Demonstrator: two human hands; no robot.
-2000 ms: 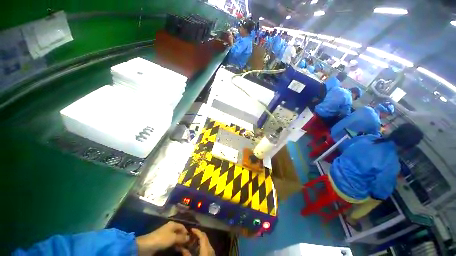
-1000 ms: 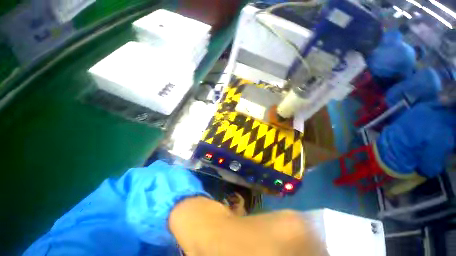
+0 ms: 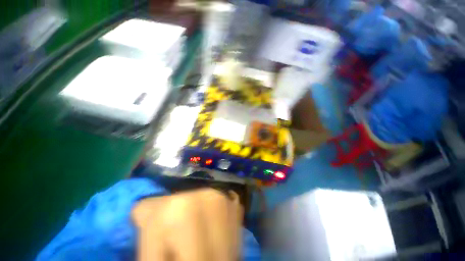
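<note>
My left hand (image 3: 188,222) is large and blurred at the bottom, coming from a blue sleeve at lower left. I cannot tell whether it holds anything. Behind it a small skin-coloured patch, perhaps part of my right hand (image 3: 234,198), shows over the dark lap area; the rest is hidden. No workpiece can be made out. A white foam tray (image 3: 354,222) stands at lower right, with a small dark mark near its upper edge.
Ahead is the press base (image 3: 219,145) with hazard pattern, a metal plate (image 3: 228,129) and an orange-brown fixture (image 3: 263,134). Stacked white foam trays (image 3: 114,84) are on the green bench (image 3: 35,178) at left. People in blue on red stools are at right.
My left hand has come back from the right-hand tray toward my lap. The view has shifted, and the press's cream cylinder no longer covers the fixture, appearing farther back and left.
</note>
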